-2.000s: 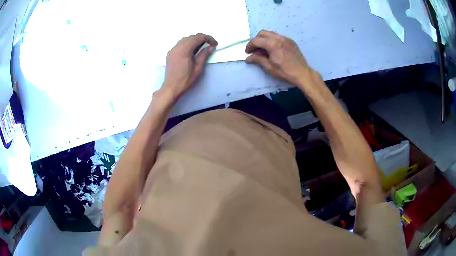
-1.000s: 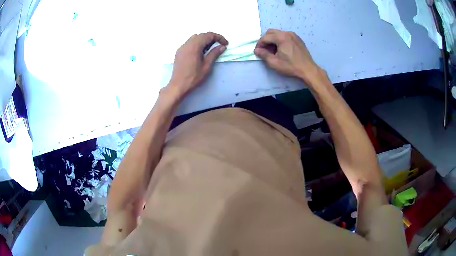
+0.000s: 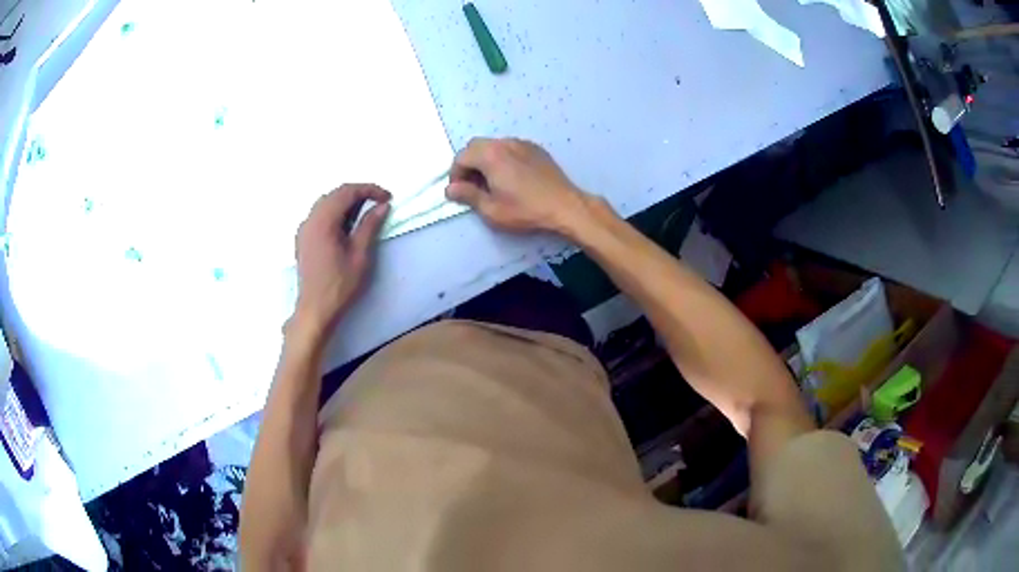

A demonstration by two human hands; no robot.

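Note:
A large white fabric stack [image 3: 257, 123] with small green motifs lies on the pale blue-grey table, overexposed under the light. My left hand [image 3: 337, 240] pinches its near edge between thumb and fingers. My right hand [image 3: 503, 184] pinches the edge near the stack's right corner. Between the hands the top layers are slightly lifted, with pale green lines along them. The fingertips partly hide the fabric they hold. A dark green handle [image 3: 487, 40], fitting an awl, lies on the table beyond my right hand.
Pale cut pieces [image 3: 760, 27] lie at the table's far right. A long thin black tool [image 3: 918, 112] hangs at the right table edge. Boxes of supplies [image 3: 948, 380] stand below right. Dark and white scraps [image 3: 168, 520] lie beneath the table at lower left.
The view has shifted and turned, so more of the stack and the whole green handle show. Both hands still hold the edge; the layers between them are more lifted than two seconds ago.

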